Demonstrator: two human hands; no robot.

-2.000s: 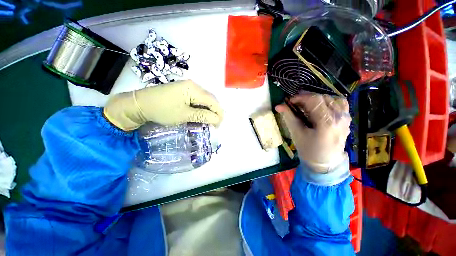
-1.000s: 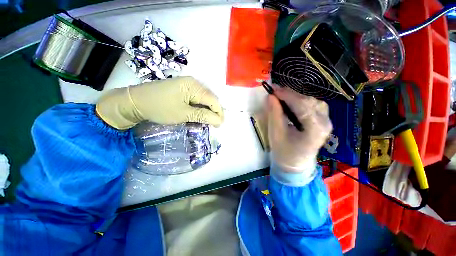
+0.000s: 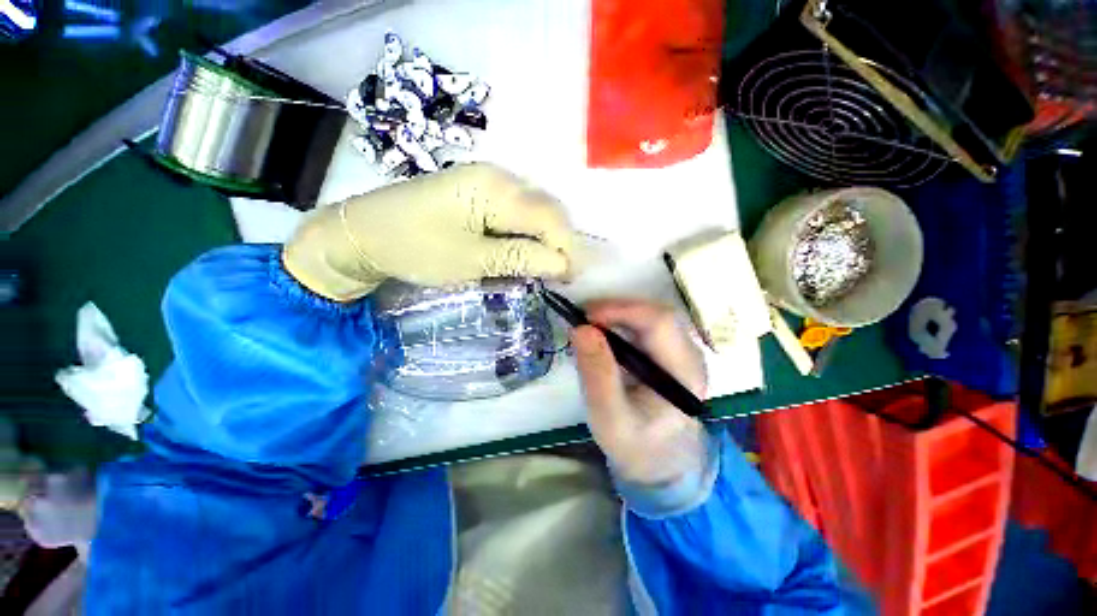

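Observation:
A clear lamp body section (image 3: 457, 341) lies on its side on the white mat, fine wires showing inside, its open end to the right. My left hand (image 3: 433, 235), in a cream glove, holds it from above, with fingertips at the top of the open end. My right hand (image 3: 638, 373), in a thin pale glove, holds black tweezers (image 3: 644, 367) like a pen. Their tips are at the upper edge of the open end, near my left fingertips. Whether the tips grip anything is too small to tell.
Behind lie a solder spool (image 3: 229, 126), black-and-white components (image 3: 415, 106) and a red sheet (image 3: 656, 84). At right are a cream block (image 3: 718, 289), a cup of silvery bits (image 3: 890, 255), a black spiral guard (image 3: 830, 120) and red trays (image 3: 890, 481). A person's hand (image 3: 60, 508) shows at lower left.
My right hand has moved left with the tweezers, from beside the cream block to the lamp section's open end. The cup now shows fully. The view has shifted; my left hand keeps its hold.

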